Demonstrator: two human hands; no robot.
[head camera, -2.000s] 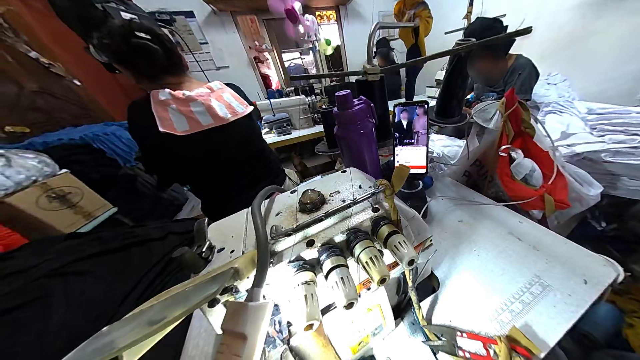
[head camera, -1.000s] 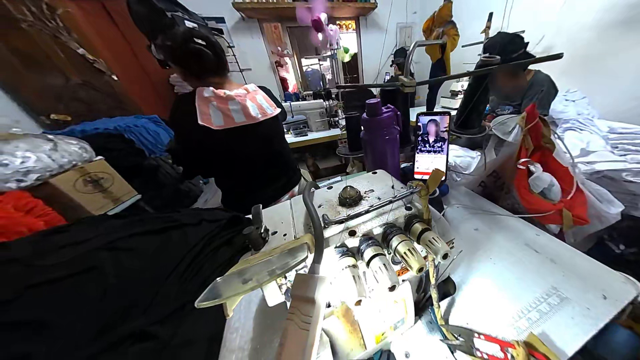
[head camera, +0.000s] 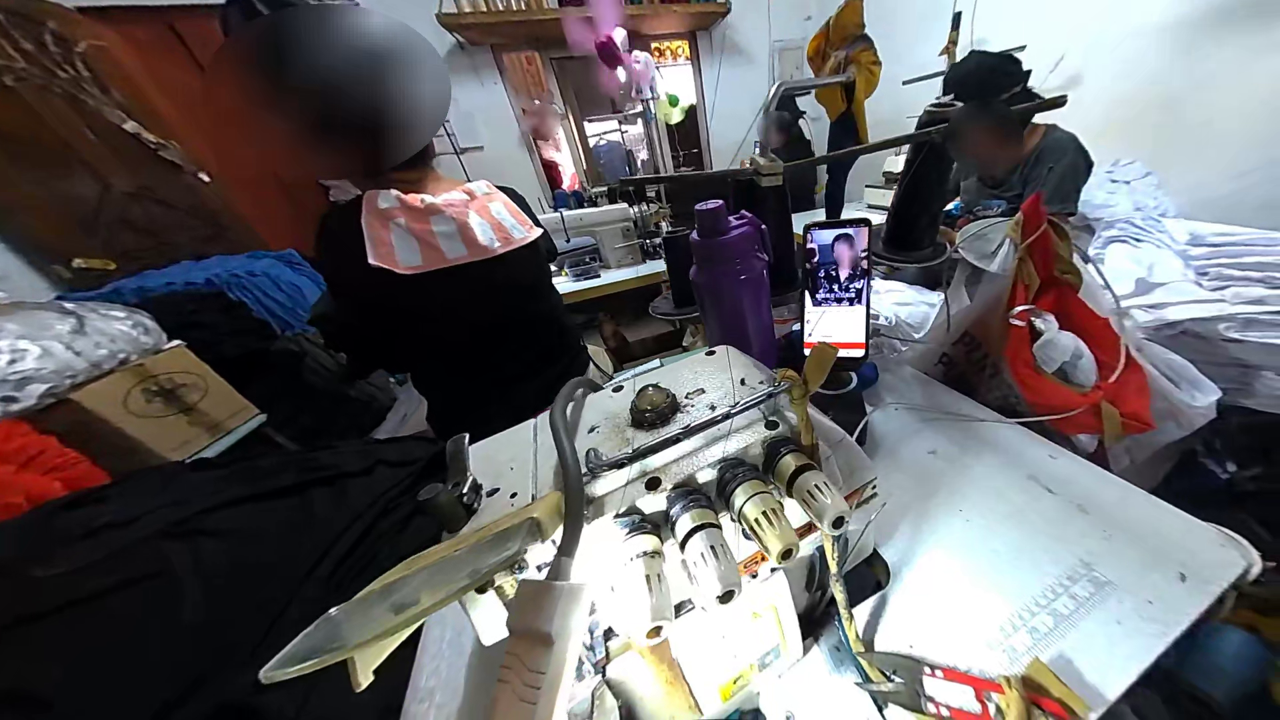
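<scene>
Neither of my hands shows in the head view. In front of me stands an overlock sewing machine (head camera: 700, 400) with several thread tension dials (head camera: 755, 510) on its lit front. A clear plastic guard (head camera: 410, 595) juts out at its left, beside a lamp (head camera: 540, 640) on a grey gooseneck. Black cloth (head camera: 200, 560) lies left of the machine. Red-handled pliers (head camera: 960, 690) rest at the lower right. Behind the machine, a purple bottle (head camera: 733, 285) stands next to an upright phone (head camera: 836, 290) whose screen is lit.
A white worktable (head camera: 1020, 530) extends right, with a red bag (head camera: 1075, 350) hanging behind it. A person in black (head camera: 460, 330) is close at the left front; another person (head camera: 1040, 165) works at the back right. A cardboard box (head camera: 165, 400) sits at the left, white cloth piles (head camera: 1200, 270) at the right.
The picture on the phone has changed. The view has shifted somewhat, and the person in black has turned the head a little. My hands appear in none of the frames.
</scene>
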